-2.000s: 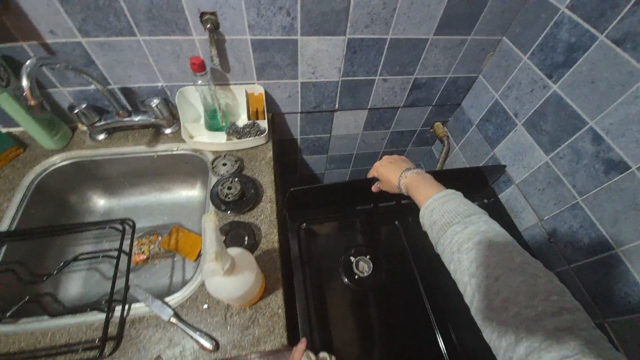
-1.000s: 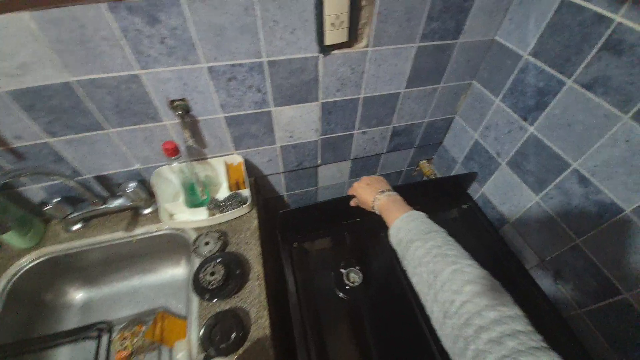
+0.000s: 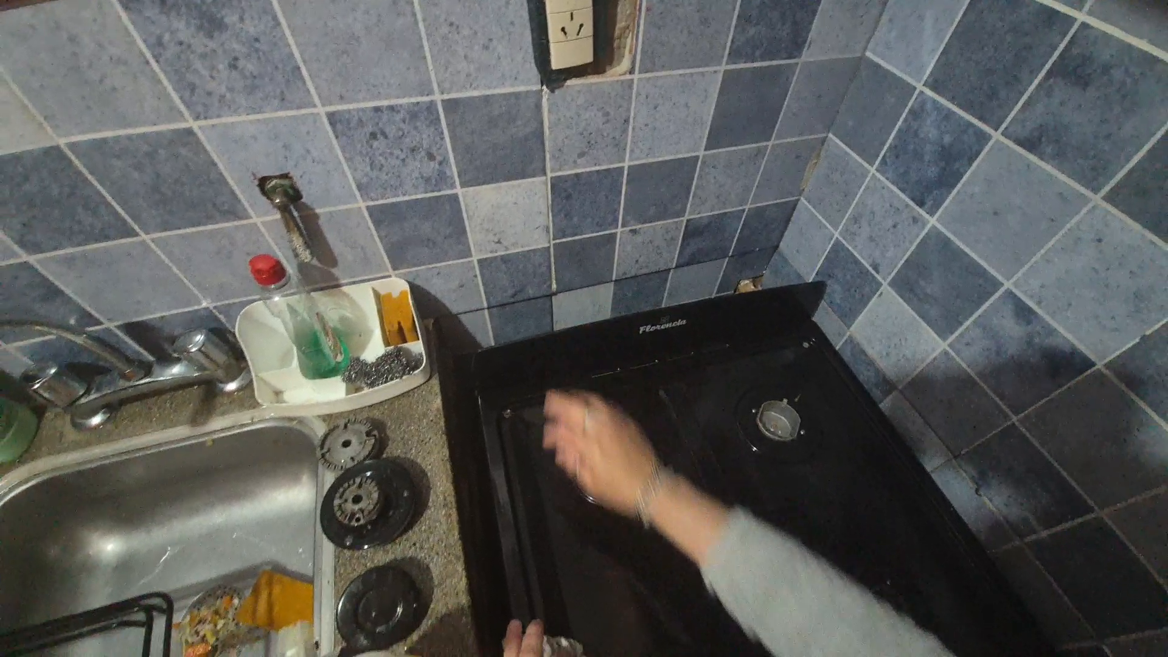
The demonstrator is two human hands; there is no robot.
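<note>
A black stove top (image 3: 639,566) with its burner caps off fills the lower middle. My right hand (image 3: 602,452), in a grey sleeve and a bracelet, is over its left rear part, blurred, with no object seen in it. At the bottom edge, by the stove's front left, only the fingertips of my left hand (image 3: 523,639) show, beside a bit of pale material; its grip is hidden. One bare burner base (image 3: 778,420) shows at the right rear. The raised rear edge (image 3: 663,326) of the stove stands near the tiled wall.
Left of the stove, burner parts (image 3: 356,500) lie on the stone counter (image 3: 429,438). Behind them, a white caddy (image 3: 420,365) holds a bottle of green liquid (image 3: 315,342), steel wool (image 3: 388,367) and a sponge. A steel sink (image 3: 164,511) holds a black rack (image 3: 91,620) and an orange cloth (image 3: 278,598).
My right hand has left the stove's raised rear edge and moved left and forward over the cooktop. The view has shifted, so the wall socket shows more fully.
</note>
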